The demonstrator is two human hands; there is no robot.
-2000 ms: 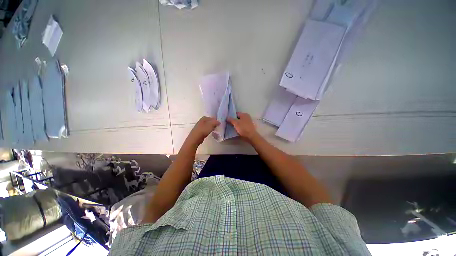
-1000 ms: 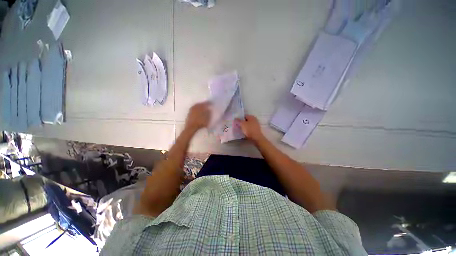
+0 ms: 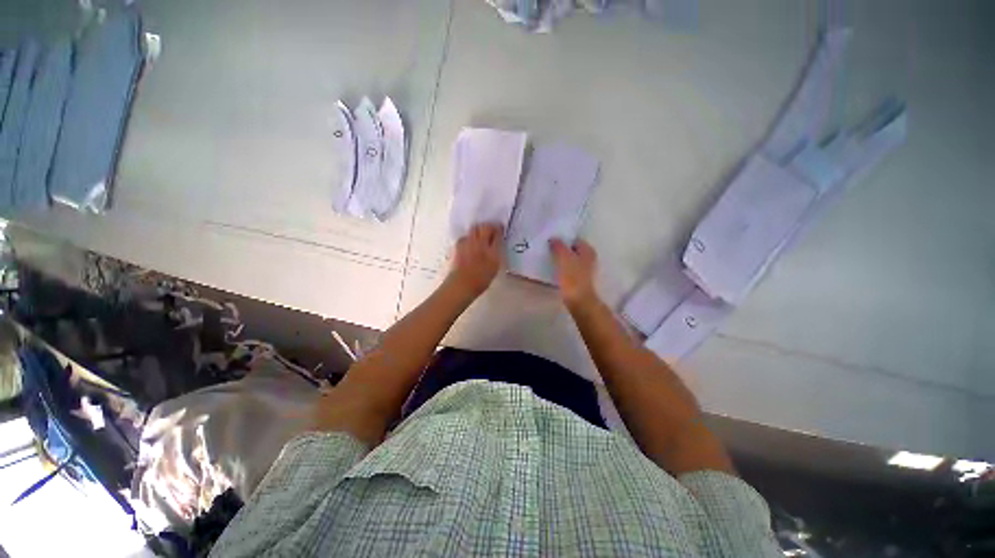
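Note:
Two pale lilac rectangular pieces lie side by side on the table in front of me. My left hand (image 3: pixel 478 253) rests on the lower end of the left rectangular piece (image 3: pixel 488 174), fingers curled over its edge. My right hand (image 3: pixel 572 265) is at the lower right edge of the right rectangular piece (image 3: pixel 554 198), which has a circled mark, with the thumb on top. Whether the fingers reach underneath is hidden.
Small curved pieces (image 3: pixel 371 158) lie left of the rectangles. Blue strips (image 3: pixel 93 109) lie at far left. Marked stacks (image 3: pixel 753 223) and long strips lie at right. A crumpled heap (image 3: pixel 537 11) is at the far edge. The table's near edge (image 3: pixel 360 324) runs before me.
The overlapping, partly folded pieces between my hands now lie apart, flat and side by side. My left hand has moved down onto the left one. The view has turned and shifted.

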